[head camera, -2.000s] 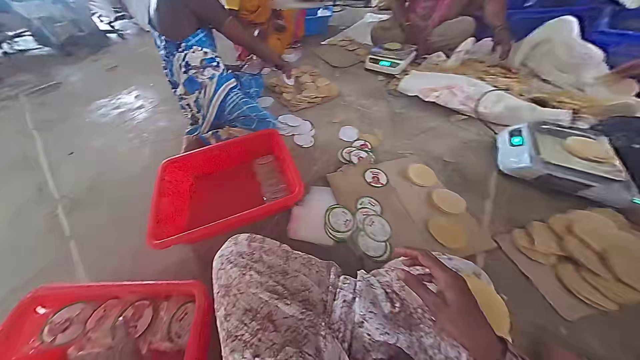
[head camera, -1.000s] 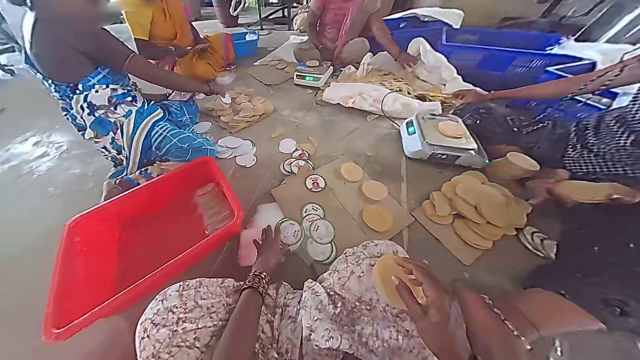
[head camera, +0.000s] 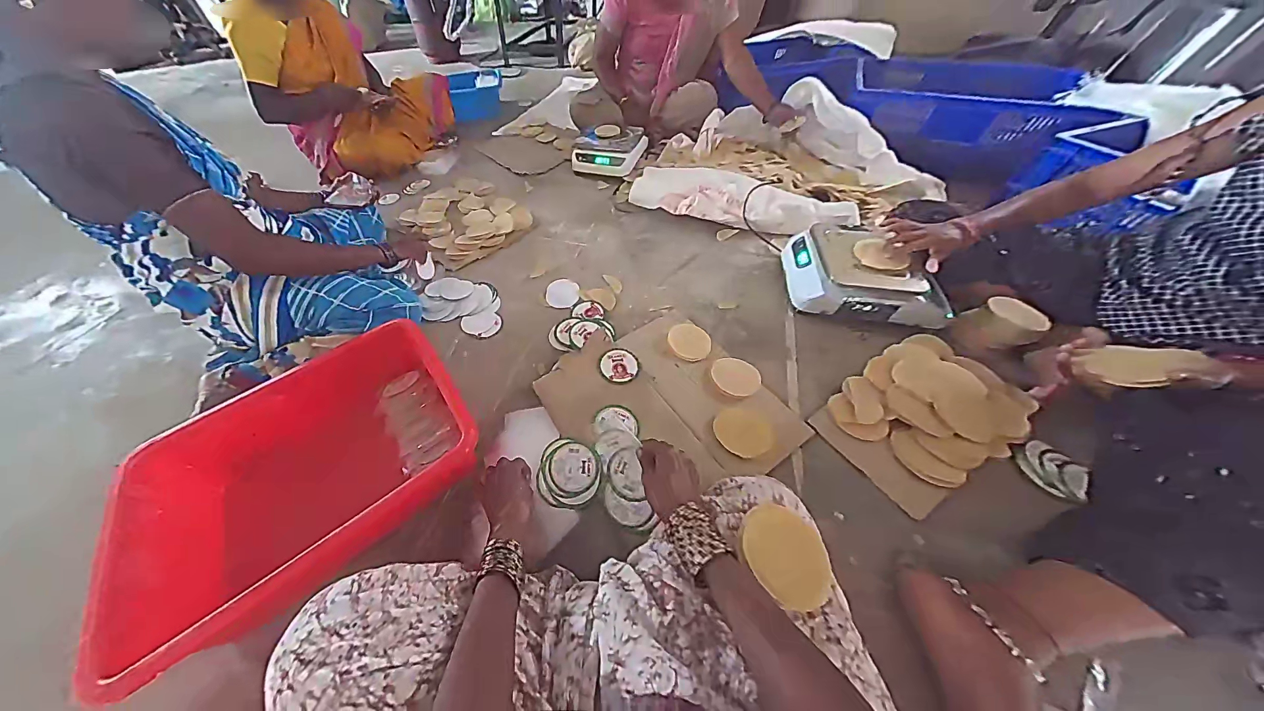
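Note:
My left hand (head camera: 510, 499) reaches down onto the white plastic sheets (head camera: 533, 444) beside the red plastic tub; its fingertips are hard to make out. My right hand (head camera: 671, 479) is at the right edge of the round printed labels (head camera: 624, 474), and whether it grips one cannot be told. Another small pile of round labels (head camera: 570, 471) lies between my hands. A stack of flat round yellow discs (head camera: 787, 556) rests on my right thigh. Beyond my hands, brown cardboard (head camera: 667, 385) bears several yellow discs (head camera: 736, 377) and a round label (head camera: 618, 365).
The red tub (head camera: 454, 395) stands at left with clear packets inside. At right are a heap of discs (head camera: 933, 400) on cardboard and a digital scale (head camera: 869, 276), which a co-worker's hand touches. Other people sit around; blue crates (head camera: 978, 109) stand behind.
My right hand has left the yellow discs, which now lie on my thigh, and moved left to the labels. A co-worker's hand has come to the scale at right.

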